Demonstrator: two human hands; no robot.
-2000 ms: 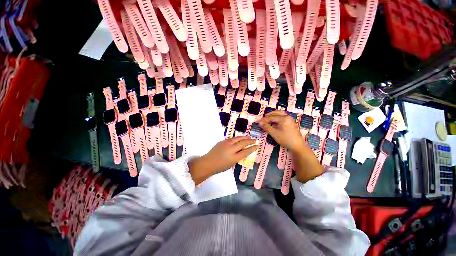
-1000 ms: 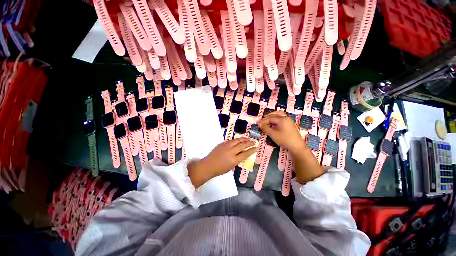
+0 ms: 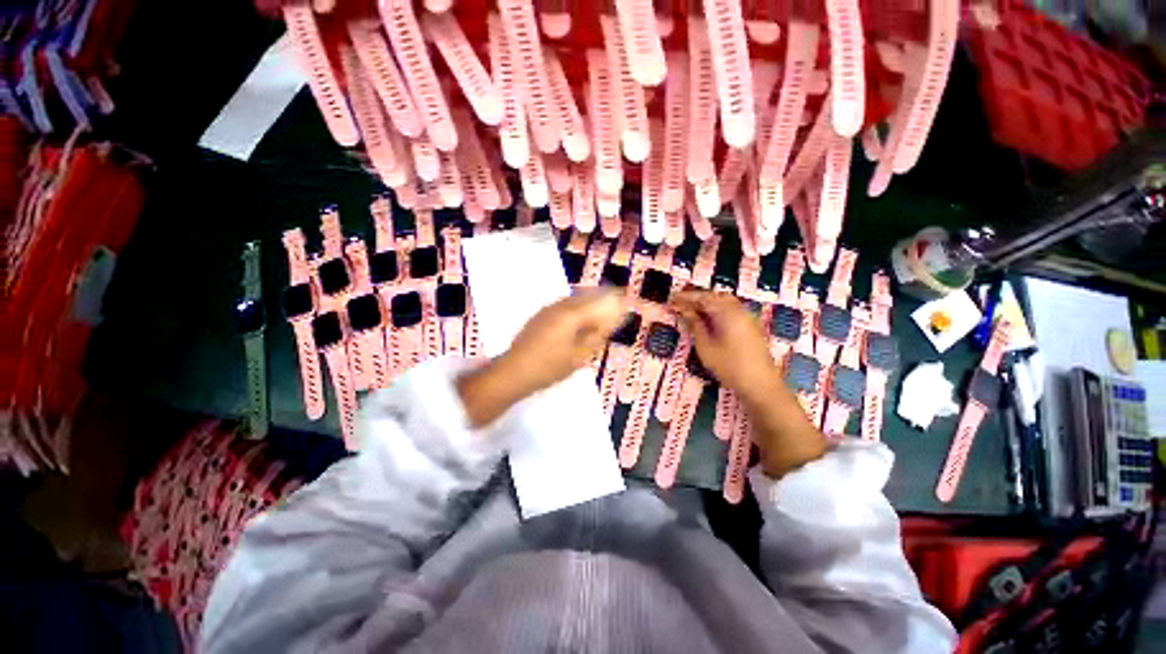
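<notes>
Pink-strapped smartwatches (image 3: 404,308) lie in close rows on the dark bench mat. Faces on the left look black; those at the right look greyer. A long white sheet (image 3: 573,445) lies over the middle of the rows, partly under my left forearm. My left hand (image 3: 563,335) is blurred above the sheet's right edge, fingers towards the watches. My right hand (image 3: 719,330) is over the watches just right of it, fingertips together. A greyish watch face (image 3: 661,339) shows between and below the hands. Whether either hand holds something small cannot be told.
Pink straps (image 3: 730,77) hang from trays at the top. A green-strapped watch (image 3: 252,335) lies at the left end. At right are a round bottle (image 3: 923,259), white wad (image 3: 927,394), single pink watch (image 3: 977,406) and calculator (image 3: 1125,434). Red trays (image 3: 1061,77) stand top right.
My left hand has moved up and right, off the lower watches. The pale-yellow piece by it no longer shows. My right hand has shifted slightly, uncovering a greyish watch face.
</notes>
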